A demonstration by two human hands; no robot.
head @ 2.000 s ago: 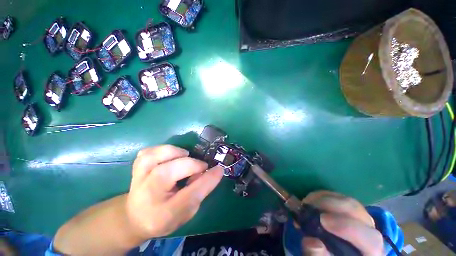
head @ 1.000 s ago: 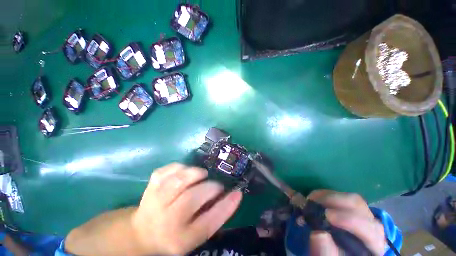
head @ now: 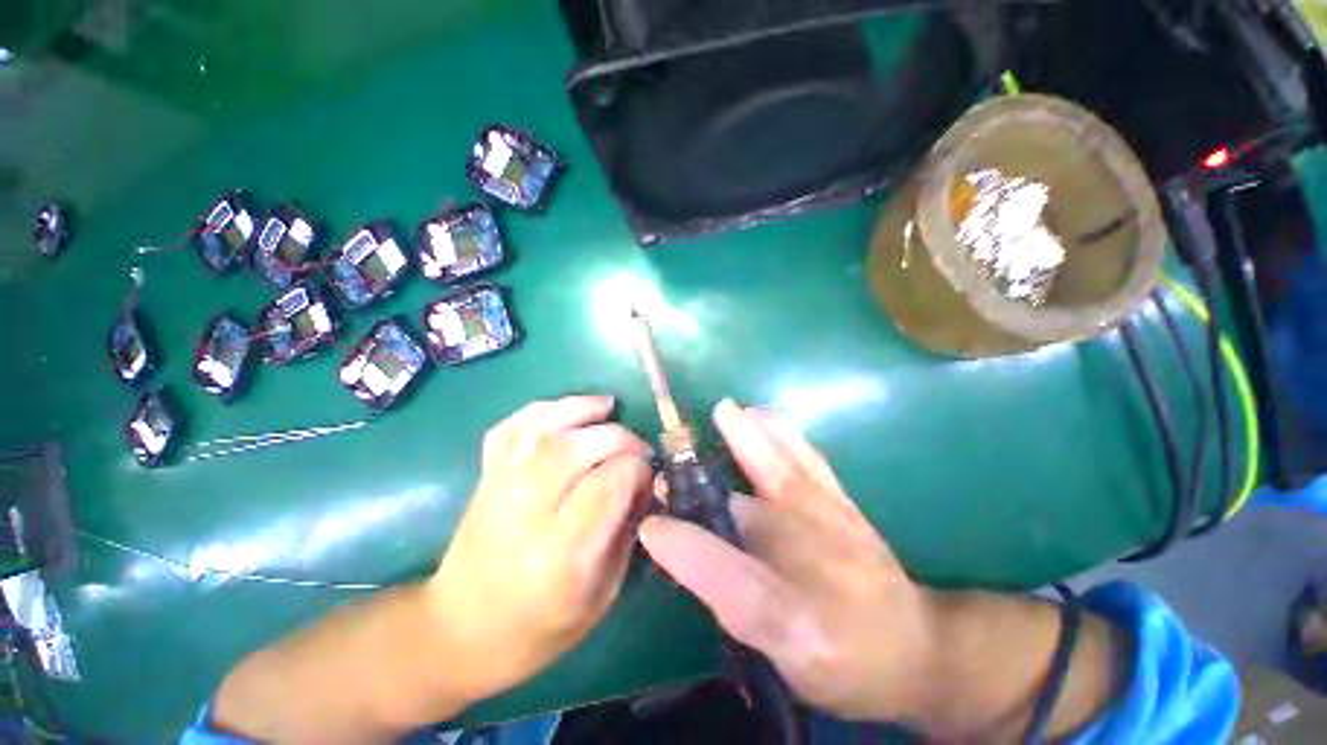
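Observation:
The soldering iron [head: 699, 495] points up and away from me, its bare tip over the bright glare on the green mat. My right hand [head: 801, 568] holds its black handle between thumb and fingers. My left hand [head: 560, 510] is curled close beside the handle, its fingertips near or against it; whether it grips something cannot be told. The unit and fixture worked on earlier are not visible, perhaps hidden under my hands. Solder wire [head: 233, 571] runs across the mat from the left toward my left wrist.
Several black housings with circuit boards [head: 384, 364] lie at upper left, with tweezers [head: 277, 440] below them. A large black tray [head: 757, 146] is at the top. A brown pot [head: 931, 291] with silvery shreds stands right, cables [head: 1237, 393] beside it, and a red-lit black box [head: 1215, 157].
The iron has swung from the fixture to point forward, and my right hand has moved left to meet my left hand. The view has shifted, showing more of the tray and the red light.

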